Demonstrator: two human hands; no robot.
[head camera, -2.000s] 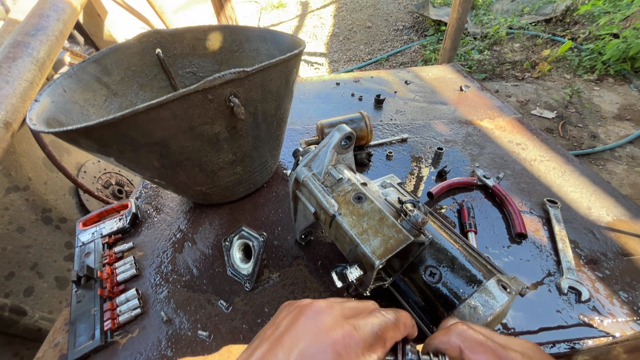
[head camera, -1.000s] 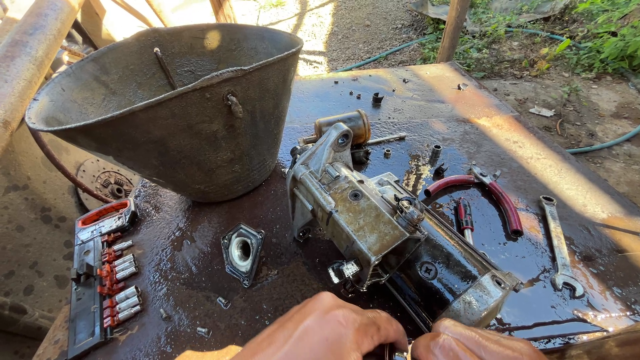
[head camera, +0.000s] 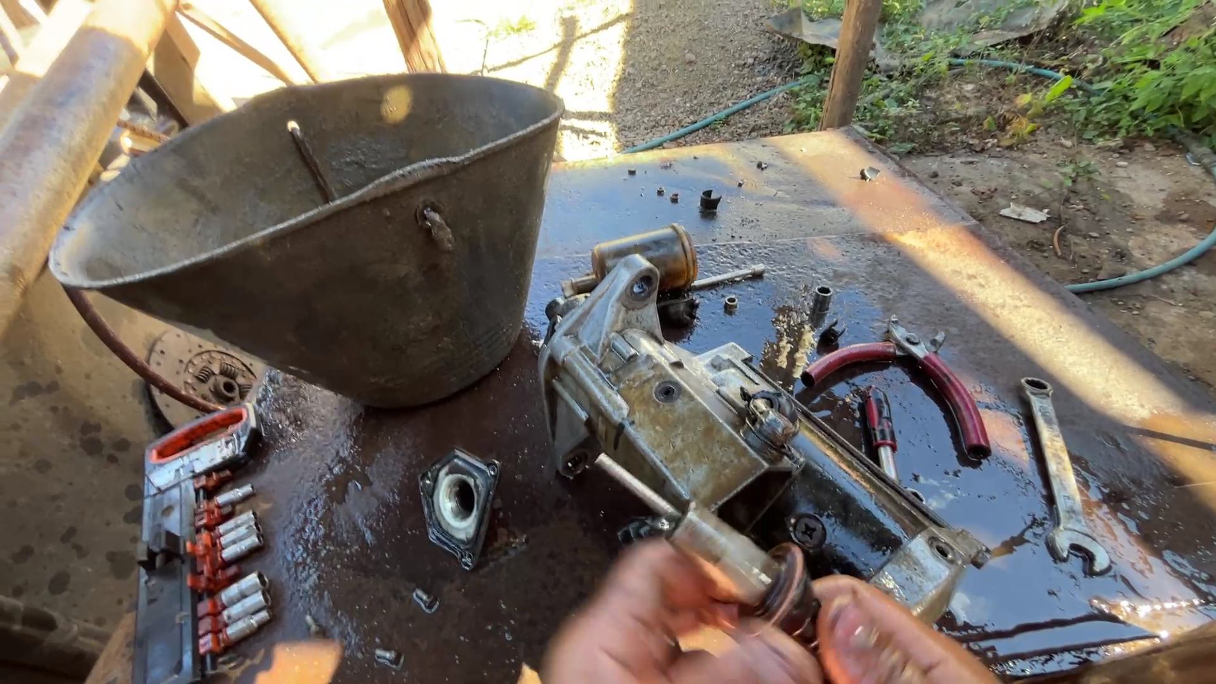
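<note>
My left hand (head camera: 655, 617), blurred, is closed on a metal cylindrical part with a rod (head camera: 717, 551), low in front of the starter-like motor assembly. My right hand (head camera: 879, 636) grips the part's dark round end, close beside my left fingers. The rod points up and left, in front of the cast housing. The greasy motor assembly (head camera: 693, 408) lies slantwise on the wet table. A small metal end cover with a central hole (head camera: 461, 503) lies left of it.
A deformed metal bucket (head camera: 380, 275) stands behind at left. A socket rack (head camera: 171, 551) lies at the left edge. Red-handled pliers (head camera: 950, 399), a screwdriver (head camera: 882, 432) and a combination wrench (head camera: 1064, 484) lie right. Small bolts (head camera: 426, 599) are scattered in front.
The part with its rod now shows above my hands; earlier it was mostly hidden by them and the frame edge. Both hands have moved a little to the right.
</note>
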